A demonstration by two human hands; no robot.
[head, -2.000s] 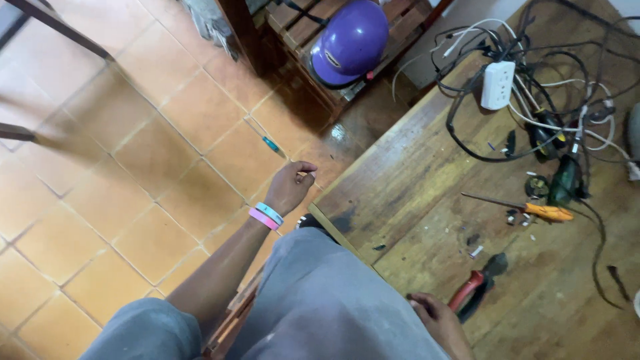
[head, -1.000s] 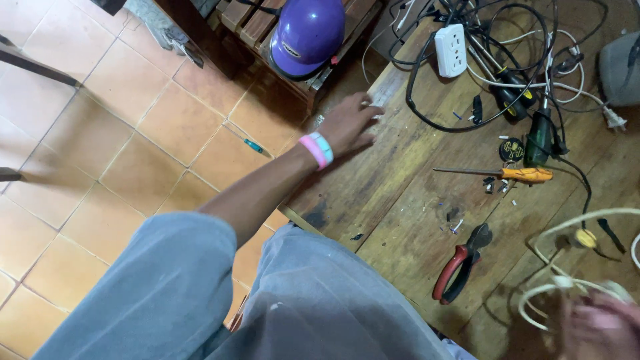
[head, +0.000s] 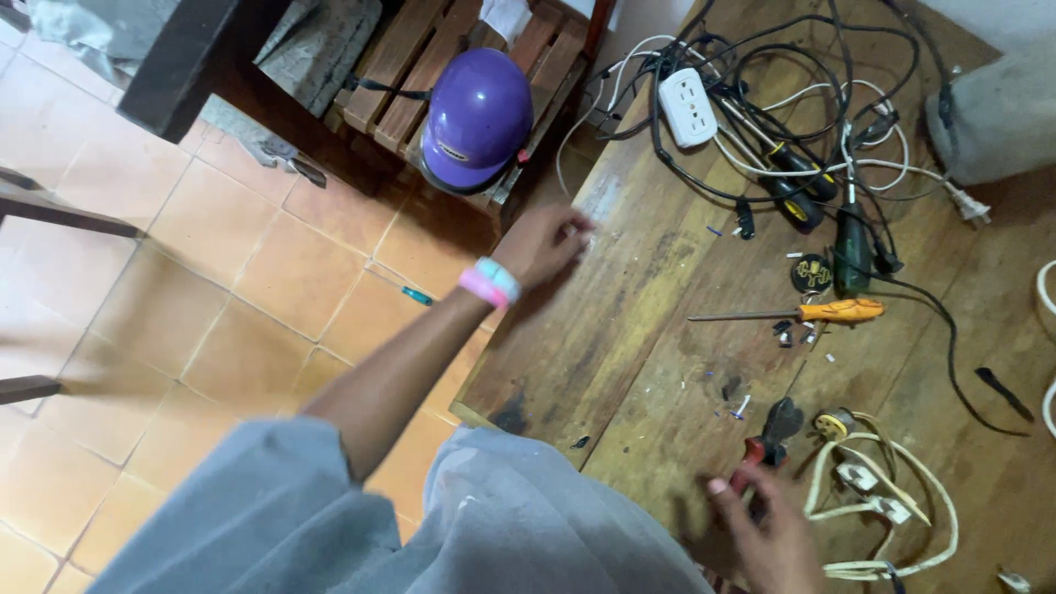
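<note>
My left hand (head: 549, 247), with pink and light blue wristbands, is over the left edge of the wooden table, its fingers curled; whether something small is between them I cannot tell. At the lower right my right hand (head: 771, 520) has its fingers apart over the handles of red-handled pliers (head: 780, 425), whose dark jaws point away. Right of it lies a looped cream cable (head: 949, 503) with plugs. An orange-handled screwdriver (head: 841, 310) rests farther back, near a round black piece (head: 811, 272) and a green-handled tool (head: 851, 247).
Tangled black and white cables surround a white outlet block (head: 688, 107) and black-and-yellow-handled tools (head: 792, 202). A grey container (head: 990, 120) stands at the right. Beyond the table's left edge are a purple helmet (head: 478, 115) on a slatted wooden rack and a teal object (head: 417, 295) on the tiled floor.
My right hand has moved from the cream cable at the lower right to the pliers. The cable, blurred beside that hand a second ago, lies on the table. My left hand was over the floor two seconds ago.
</note>
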